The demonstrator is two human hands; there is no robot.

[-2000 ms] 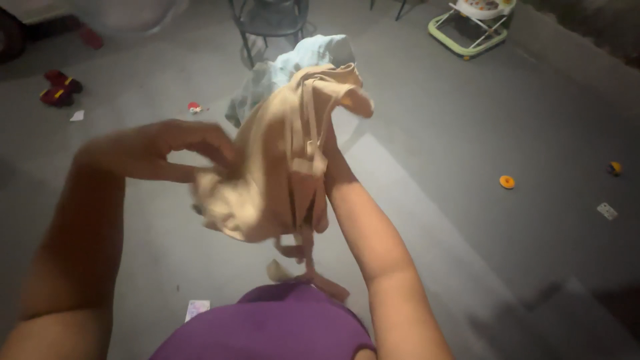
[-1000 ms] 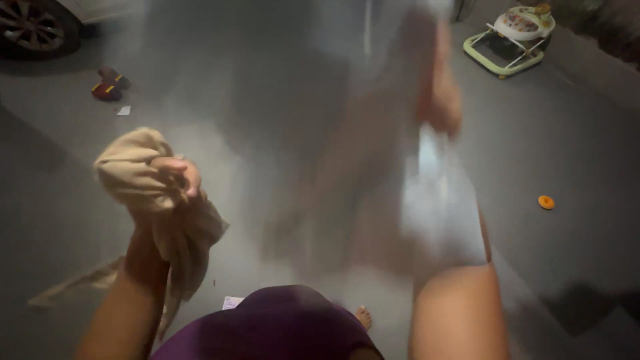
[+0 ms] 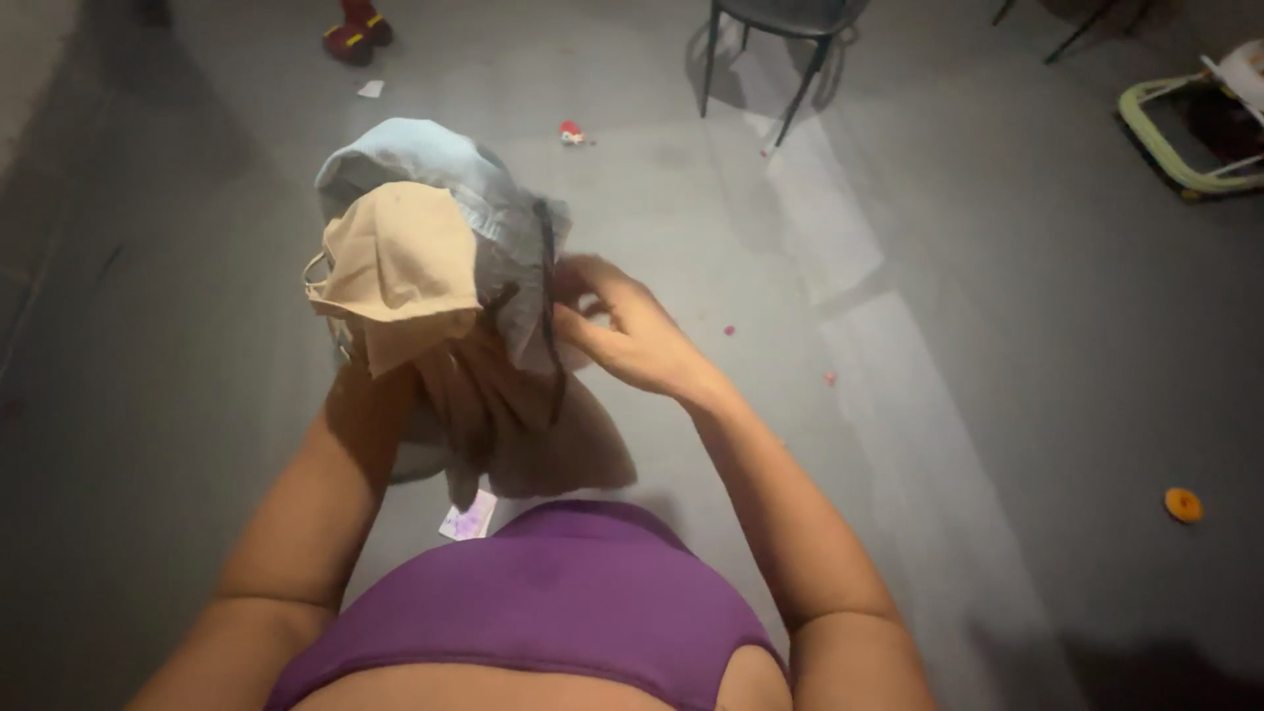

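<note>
A beige cloth garment (image 3: pixel 405 257) hangs bunched over my left hand (image 3: pixel 380 390), which is mostly hidden under the folds. Behind it and touching it is a light blue-grey garment (image 3: pixel 434 153) with a gathered band and a dark cord (image 3: pixel 548 296) dangling on its right side. The lower folds of cloth fall between my forearms, in shadow. My right hand (image 3: pixel 622 331) is at the right edge of the blue-grey garment, thumb and fingers curved around the cord side; whether the fingertips pinch the cloth cannot be told.
A dark chair (image 3: pixel 790 20) stands ahead on the grey floor, with a green-framed baby walker (image 3: pixel 1150 148) at the right. A red toy (image 3: pixel 355 35), a small red-and-white item (image 3: pixel 571 132), an orange disc (image 3: pixel 1183 506) and a printed card (image 3: pixel 469 515) lie about on the floor.
The blurred blue-grey cloth that was raised at the right a second ago is now beside the beige garment at the left. My right hand has come down and inward toward it.
</note>
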